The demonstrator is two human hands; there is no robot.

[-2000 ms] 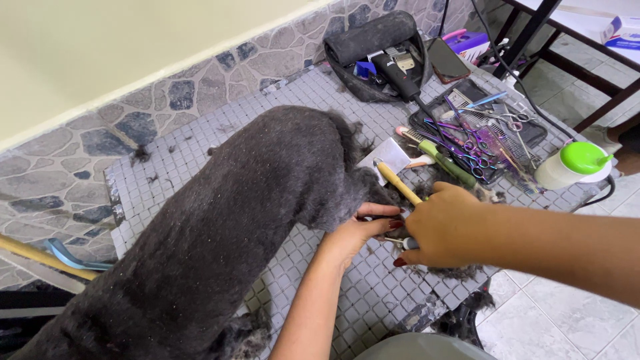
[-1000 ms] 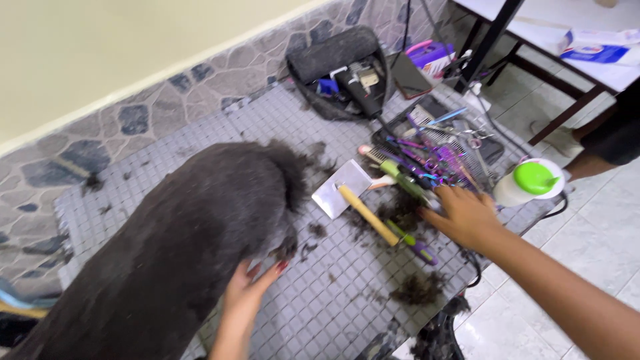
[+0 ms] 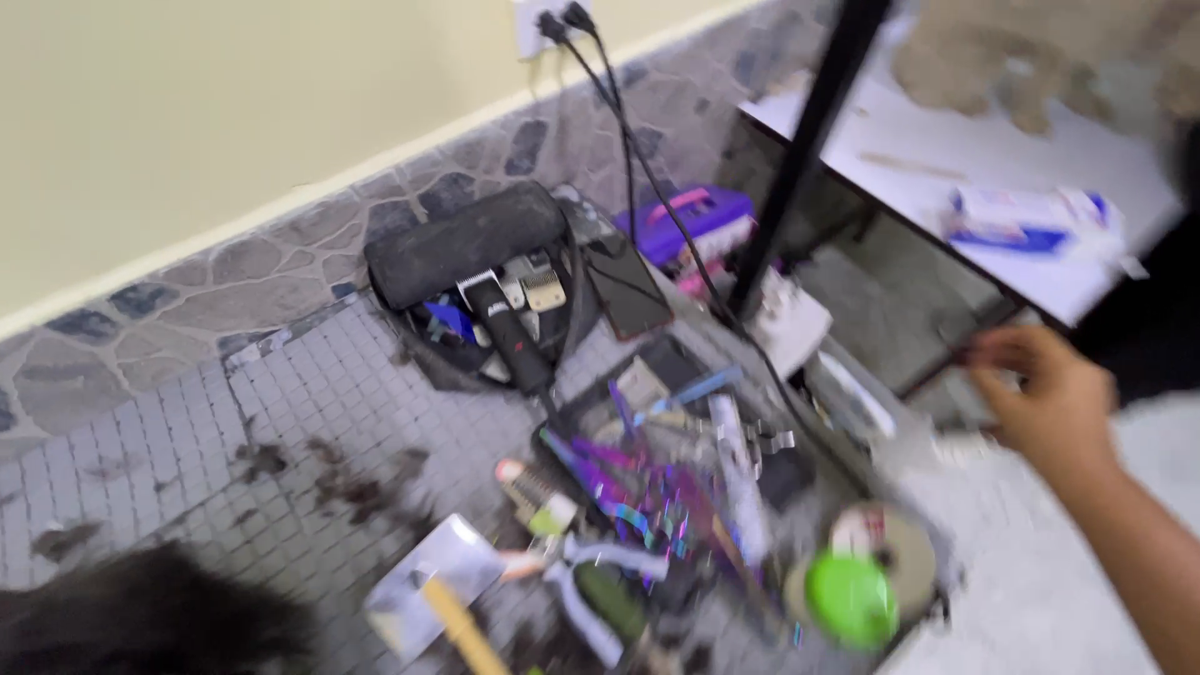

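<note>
My right hand (image 3: 1055, 398) is raised past the right edge of the grooming table, fingers curled toward the thumb; blur hides whether anything is between them. My left hand is out of the frame. Part of a dark furry animal (image 3: 141, 614) shows at the lower left. Near it lie a slicker brush (image 3: 441, 581) and a yellow handle (image 3: 464, 628). Several purple iridescent scissors (image 3: 647, 487) lie in a black tray. A hair clipper (image 3: 506, 333) rests on an open black case (image 3: 469, 248) holding clipper blades (image 3: 544, 291).
A phone (image 3: 626, 286) lies beside the case. A container with a green lid (image 3: 851, 600) stands at the table's right corner. Black cords (image 3: 647, 169) run down from a wall outlet (image 3: 544, 28). A black post (image 3: 806, 150) rises before a white table (image 3: 900, 159) bearing a wipes pack (image 3: 1031, 220).
My right hand has moved from the tools on the table to beyond its right edge. My left hand, earlier at the animal, has left the view. The view has swung right.
</note>
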